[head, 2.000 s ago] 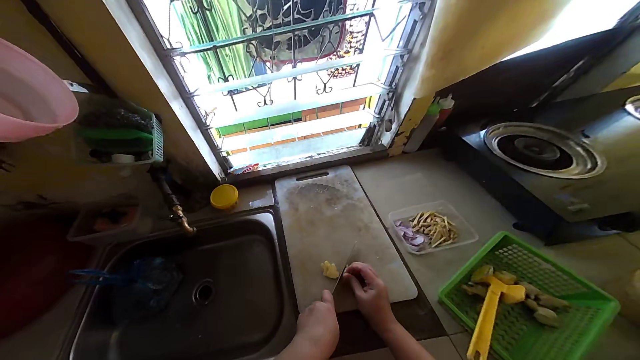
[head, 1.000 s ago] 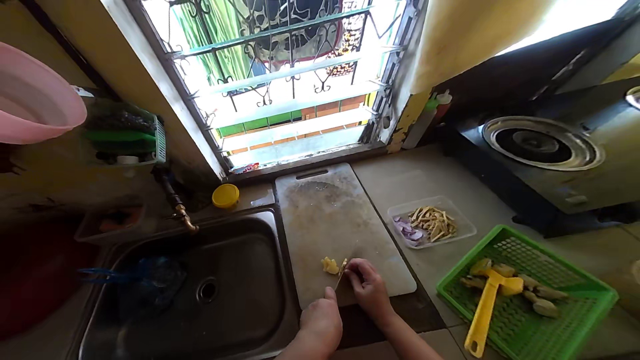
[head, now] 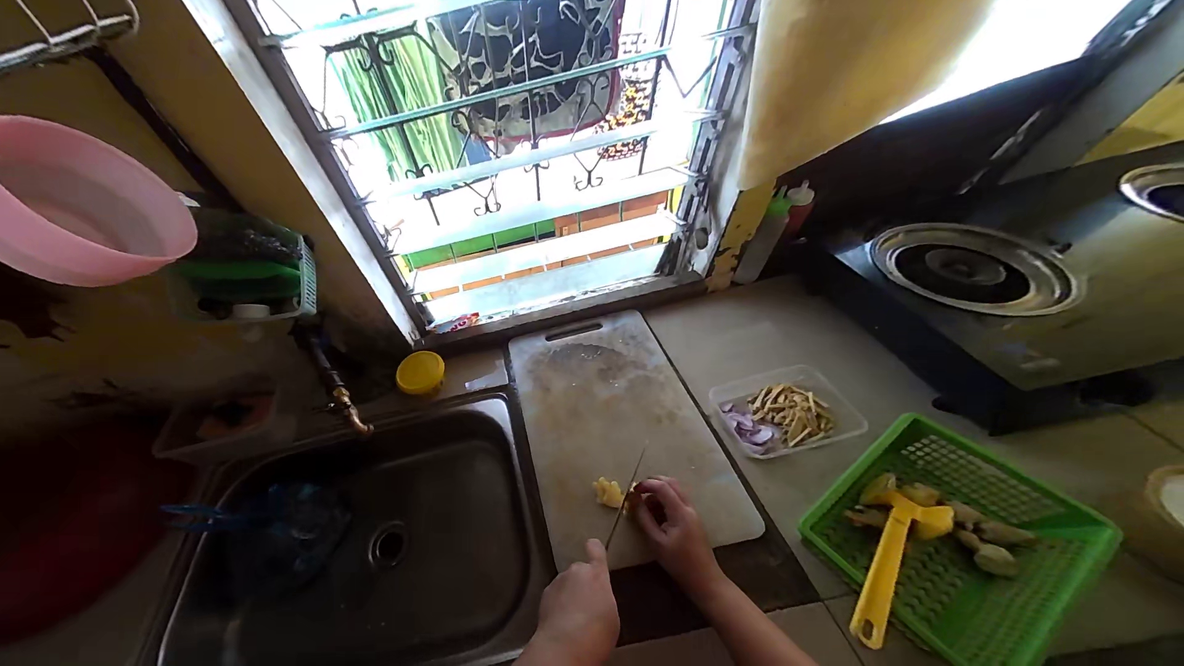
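My left hand is closed around the handle of a knife, its thin blade pointing up and away over a worn white cutting board. On the board, my right hand pinches a small yellowish piece of food against the right side of the blade; the fingers hide most of it. Just left of the blade lies a little heap of pale yellow cut pieces. Right of the board, a clear plastic container holds pale cut strips and purple-white onion slices.
A steel sink with a brass tap adjoins the board's left side. At right, a green plastic basket holds knobbly roots and a yellow peeler. Behind are a gas stove, louvred window and yellow lid. A pink basin hangs upper left.
Both hands stay over the near part of the board, the left on the knife and the right at the food. The blade's angle shifts slightly.
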